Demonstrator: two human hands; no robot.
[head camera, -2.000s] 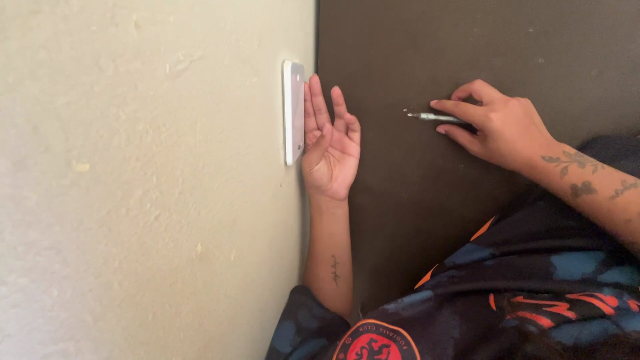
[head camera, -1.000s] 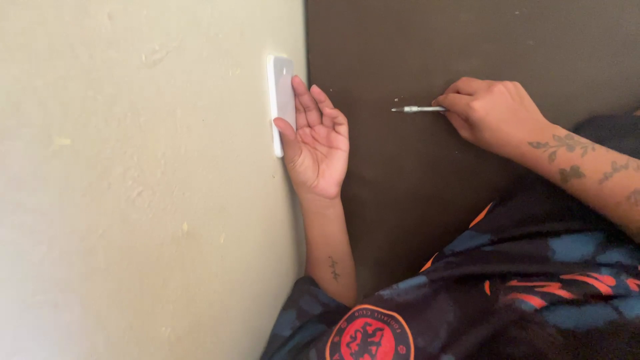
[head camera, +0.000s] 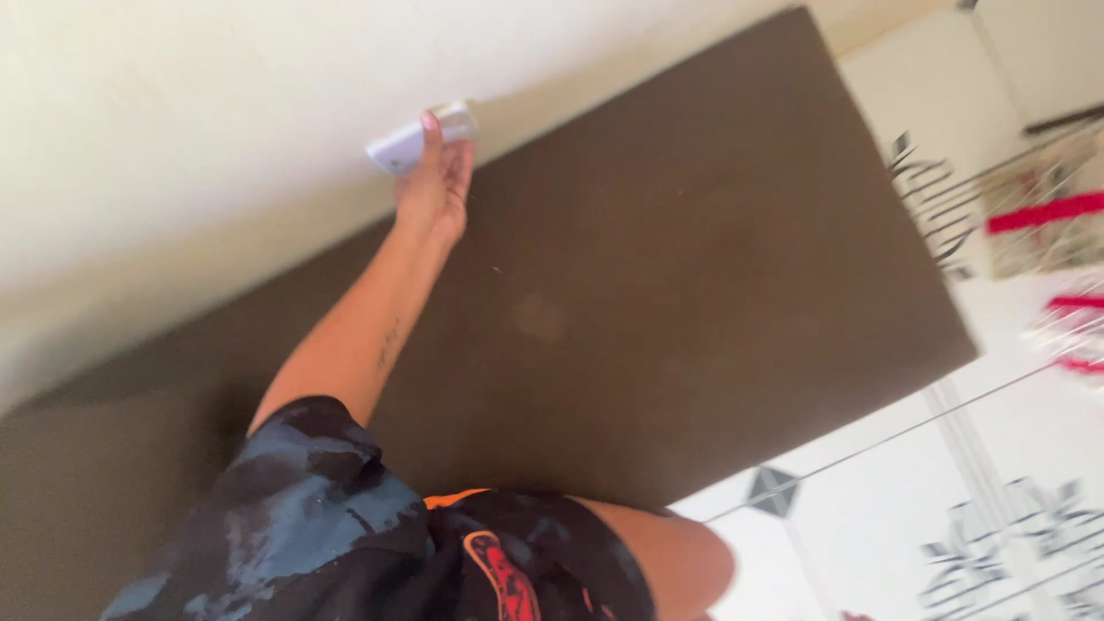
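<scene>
My left hand (head camera: 438, 177) reaches up to the wall, its thumb across the face of a white rectangular plate (head camera: 401, 148) and its fingers at the plate's side. The plate looks like an electrical wall plate and is blurred. Whether it touches the wall cannot be told. Of my right hand nothing is clearly visible; a tiny skin-toned patch at the bottom edge is too small to identify. The slim metal tool seen earlier is not in view.
A dark brown flat surface (head camera: 673, 285) runs along the pale wall (head camera: 216, 112). Beyond its edge lies a white patterned tile floor (head camera: 871, 509). Clear plastic packages with red strips (head camera: 1044, 216) rest at the right. My bent knee (head camera: 690, 561) is near the surface's lower edge.
The view has swung widely, now showing the floor. My right hand, earlier holding a slim metal tool, has left clear view. My left thumb now lies across the plate's face.
</scene>
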